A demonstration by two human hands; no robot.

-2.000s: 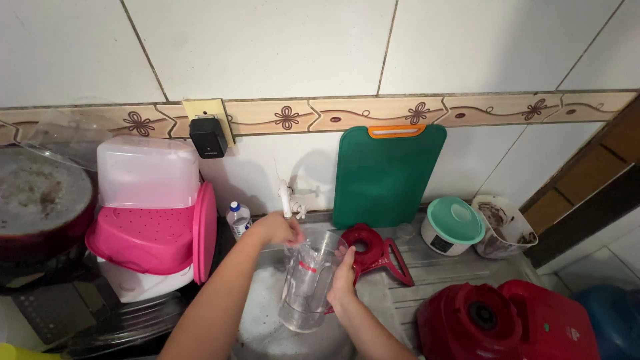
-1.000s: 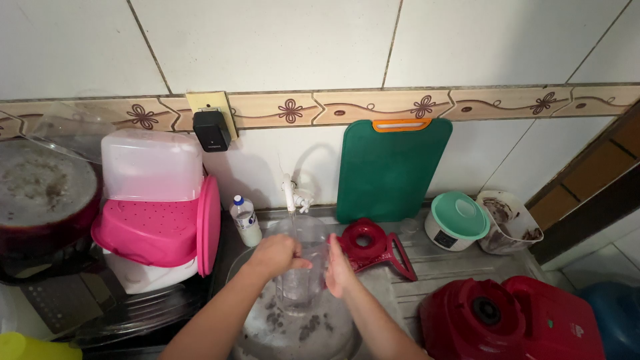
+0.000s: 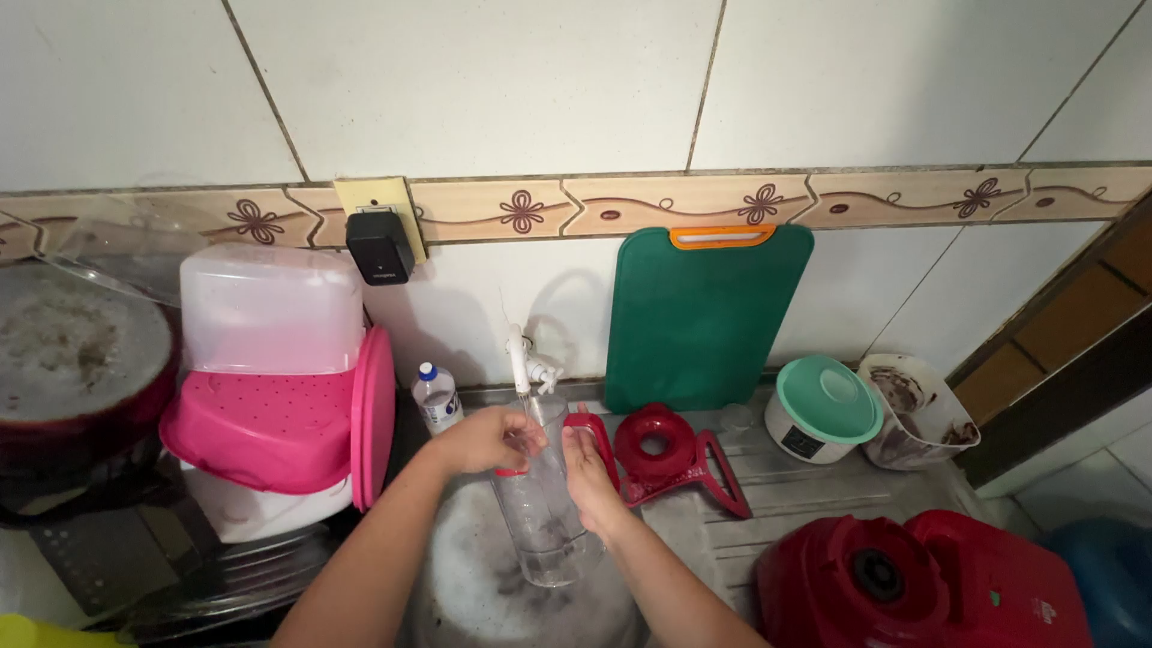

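A clear plastic blender jar (image 3: 543, 526) with a red handle is tilted over the sink basin (image 3: 459, 576), its mouth under the white tap (image 3: 518, 360). My right hand (image 3: 589, 472) presses along the jar's side at the red handle, fingers extended. At the jar's upper left is my left hand (image 3: 495, 441), its fingers bent near the rim beside a red mark; whether it grips the jar is hard to tell. Thin water seems to run from the tap. Just right of the jar, a red plastic blender part (image 3: 655, 445) lies on the drainboard.
A green cutting board (image 3: 706, 319) leans on the tiled wall. Pink and clear containers (image 3: 270, 310) are stacked left, near a large pot (image 3: 81, 360) and a small bottle (image 3: 437, 400). To the right are a lidded tub (image 3: 823, 409), a soiled container (image 3: 918, 414) and a red blender base (image 3: 909, 585).
The jar has turned since the earlier frames, and its red handle now shows on the right under my right hand. My left hand remains near the jar's upper end.
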